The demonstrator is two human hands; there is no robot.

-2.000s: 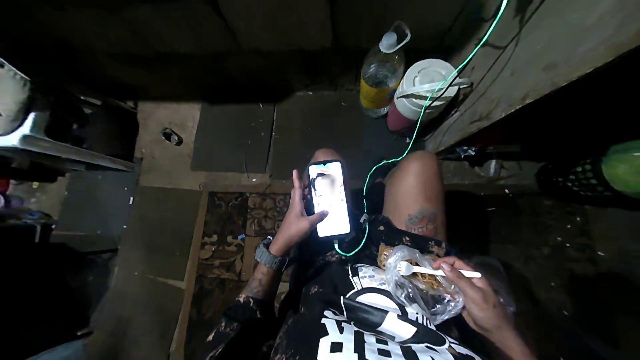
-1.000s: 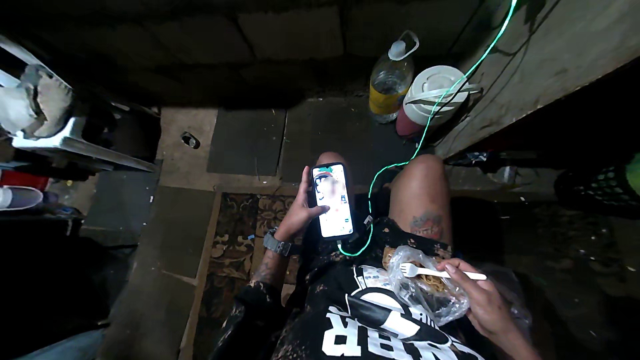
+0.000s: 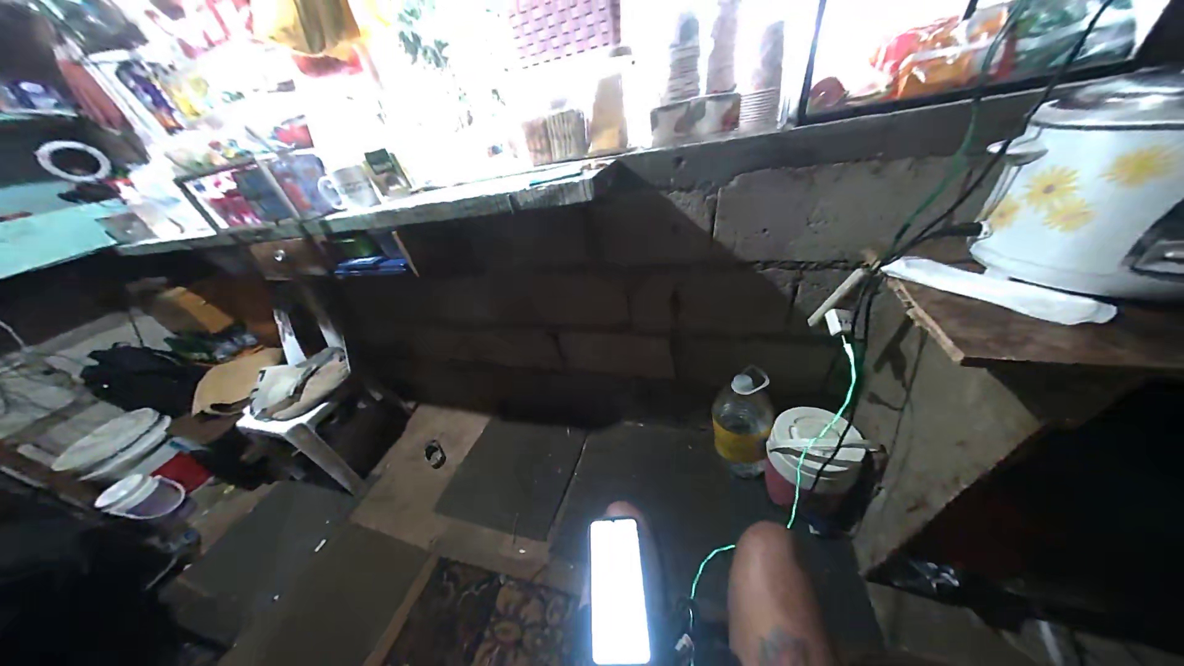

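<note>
A smartphone (image 3: pixel 620 592) with a glaring white screen stands out at the bottom centre, in front of the knees. My left hand cannot be made out beside it, and my right hand is outside the view. To the right of the phone is my bare, tattooed leg (image 3: pixel 772 592). A light green charging cable (image 3: pixel 800 472) hangs from a white plug (image 3: pixel 837 321), passes over a lidded jug and curves down near the phone. The plastic bag of food and the white fork are not visible.
A plastic bottle (image 3: pixel 742 425) and a white-lidded jug (image 3: pixel 814 444) stand by the block wall. At right, a rice cooker (image 3: pixel 1091 194) sits on a wooden shelf (image 3: pixel 980 333). A white plastic chair (image 3: pixel 305 435) bears cloth. Stacked cups (image 3: pixel 684 60) line the bright counter (image 3: pixel 481 199).
The view has tilted up strongly, bringing in the counter and shelf. Both hands, the food bag and the fork, seen before, no longer show. The phone screen now looks plain white.
</note>
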